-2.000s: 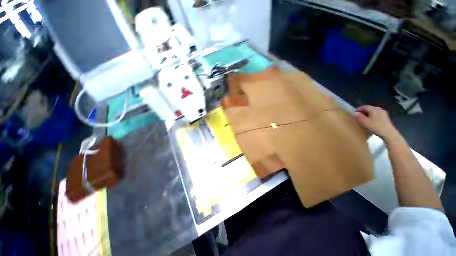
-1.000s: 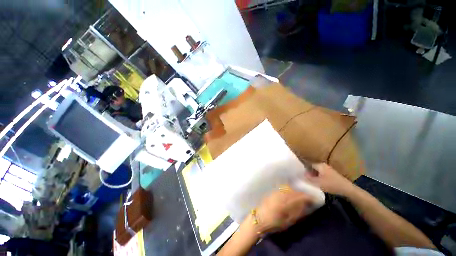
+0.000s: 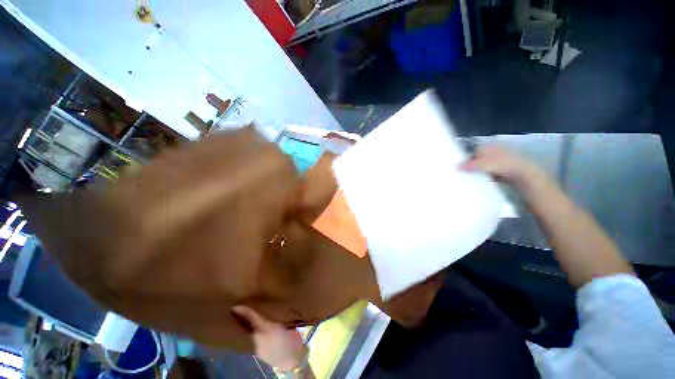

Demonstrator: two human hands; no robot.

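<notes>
A large brown garment panel (image 3: 185,237) is lifted and blurred, spread across the left and middle of the view. My left hand (image 3: 277,342) grips its lower edge, with the fingers partly hidden by the panel. A white sheet (image 3: 422,196) lies over the panel's right part. My right hand (image 3: 499,164) is at the white sheet's upper right edge and holds it. A small orange piece (image 3: 341,224) shows between the panel and the white sheet. The yellow template (image 3: 337,344) shows below the panel, mostly covered.
The control screen (image 3: 55,289) is at the lower left. The machine head is hidden behind the panel. Thread cones (image 3: 207,111) stand behind. A grey metal table (image 3: 618,196) is at the right. A blue bin (image 3: 425,46) is on the floor at the back.
The brown panel has been raised from the table and swung left, with my left hand now on it. The white sheet has moved up and right with my right hand. The view has shifted right.
</notes>
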